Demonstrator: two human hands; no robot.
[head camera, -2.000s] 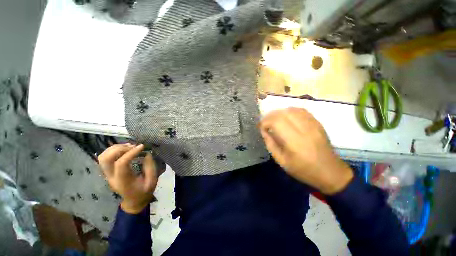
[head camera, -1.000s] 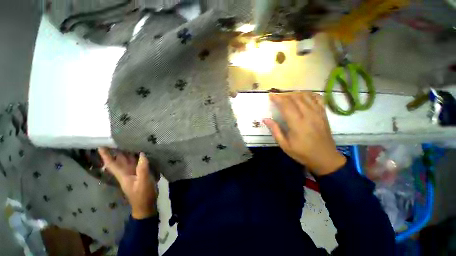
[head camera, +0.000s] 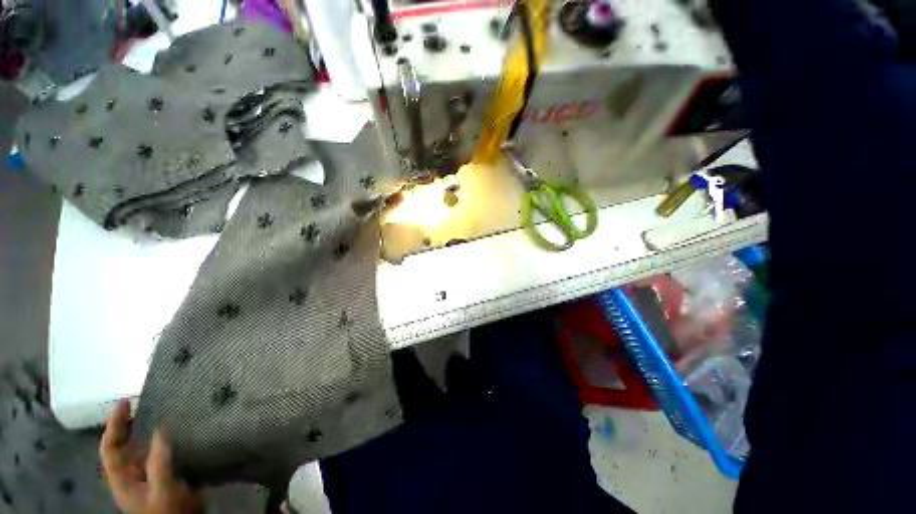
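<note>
A grey ribbed fabric panel (head camera: 271, 331) with dark flower motifs runs from the needle area over the front table edge towards my body. My left hand (head camera: 146, 472) is at its lower left corner, cut off by the bottom edge, thumb and fingers apart around the cloth edge; whether it grips is unclear. My right hand is out of the picture; only its dark sleeve shows at the right. The sewing machine (head camera: 593, 110) stands behind, its presser foot area in lamp glare. Green-handled scissors (head camera: 559, 216) lie on the bed, right of the needle.
Stacked panels (head camera: 151, 131) of the same cloth lie at the back left of the white table (head camera: 100, 301). A yellow bundle (head camera: 512, 85) hangs on the machine head. A blue basket (head camera: 668, 387) with clear bags is below right. More cloth hangs at the lower left.
The view has turned and shifted, showing more of the machine head. My right hand has left the table front and gone out of view, its arm raised at the right. The scissors stay on the bed.
</note>
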